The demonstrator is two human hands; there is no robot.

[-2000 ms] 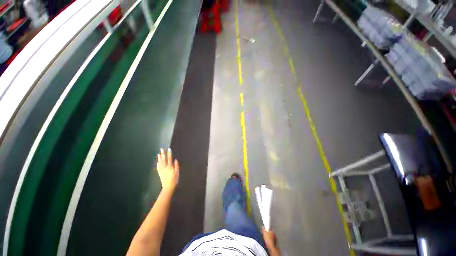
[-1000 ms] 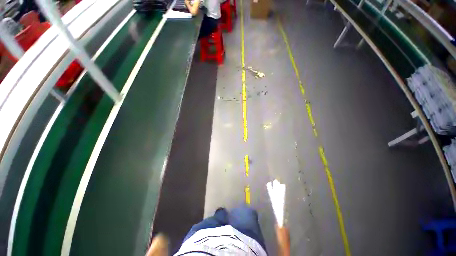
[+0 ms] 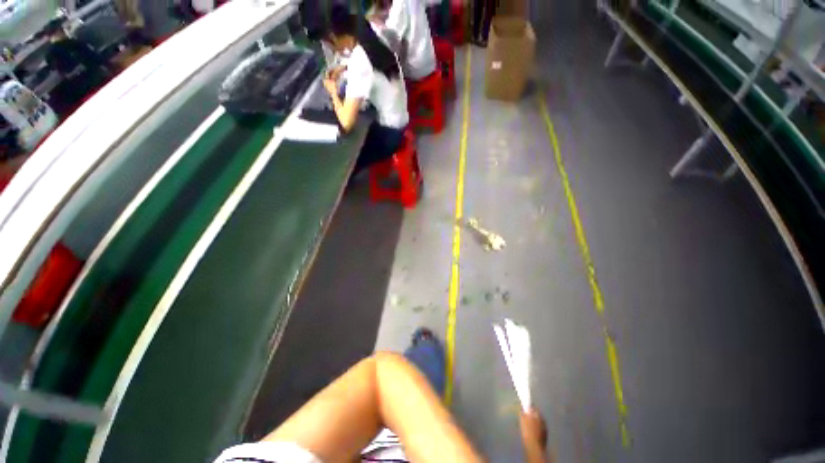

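Note:
My right hand [image 3: 534,427] is low in the picture, right of my body, small and dim. It is shut on the lower end of a fanned bundle of long white strips [image 3: 517,363], which points up and away over the floor. My left arm is bent across the front of my body with the elbow raised; the forearm runs down out of the bottom edge, so my left hand is out of the picture.
The green bench [image 3: 244,271] runs along my left, with dark trays [image 3: 271,80] and white sheets [image 3: 308,132] at its far end. A seated person [image 3: 384,86] is on a red stool [image 3: 398,174]. A brown carton [image 3: 509,68] stands on the floor ahead.
The seated people, trays and carton appear nearer as I move forward along the aisle. My left arm has come up and bent across my body. The white strips stay in my right hand.

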